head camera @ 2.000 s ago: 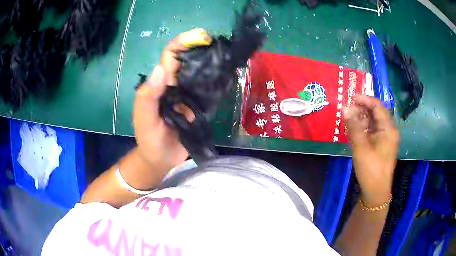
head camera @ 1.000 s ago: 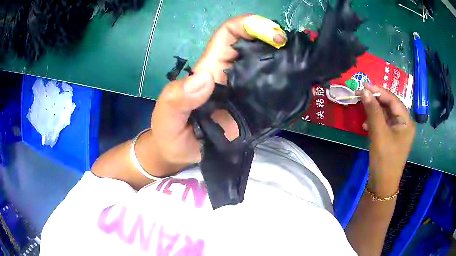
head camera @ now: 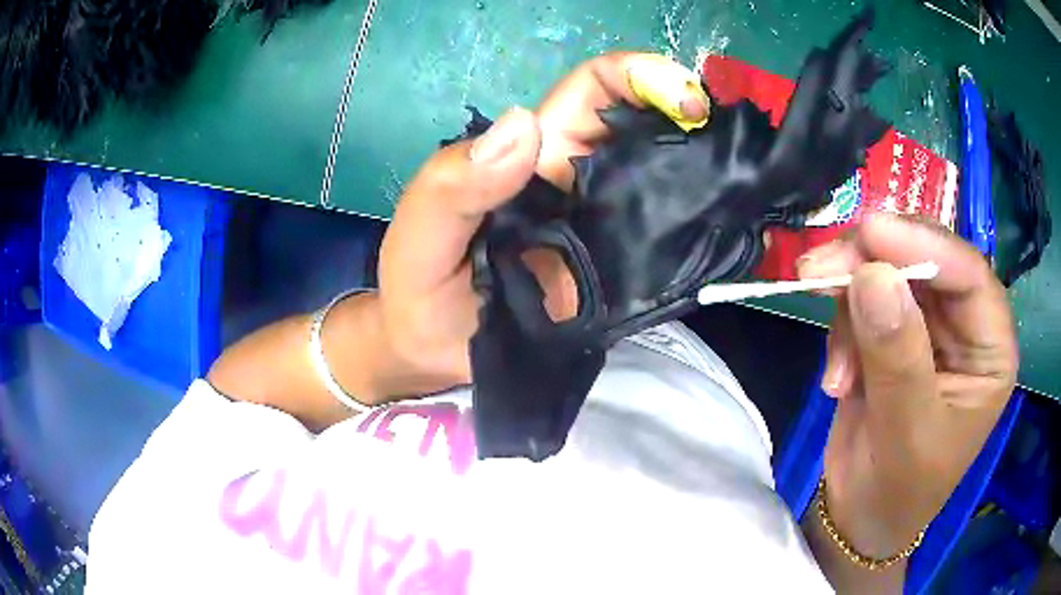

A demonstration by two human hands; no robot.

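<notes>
My left hand [head camera: 454,221] holds a limp, slightly shiny black piece [head camera: 675,186] spread out over the lap and the table edge. It has jagged ends at the upper right, an oval hole through which skin shows, and a wide tab hanging down. A yellow wrap [head camera: 668,91] covers one left fingertip. My right hand [head camera: 919,337] pinches a thin white cotton swab [head camera: 791,286]. The swab's left tip is at the lower right edge of the black piece; whether it touches cannot be told. The red packet [head camera: 910,174] lies behind, largely covered by the piece.
A blue pen or knife [head camera: 975,163] and a black strip [head camera: 1029,198] lie right of the packet. A fringed black pile [head camera: 105,58] is on the green table [head camera: 268,128] at upper left. A blue bin [head camera: 198,279] with crumpled white material stands below the table edge.
The right hand and swab have moved from the small white oval on the packet to the black piece's edge. The left hand first brought the piece right and nearer, opening its hole to view.
</notes>
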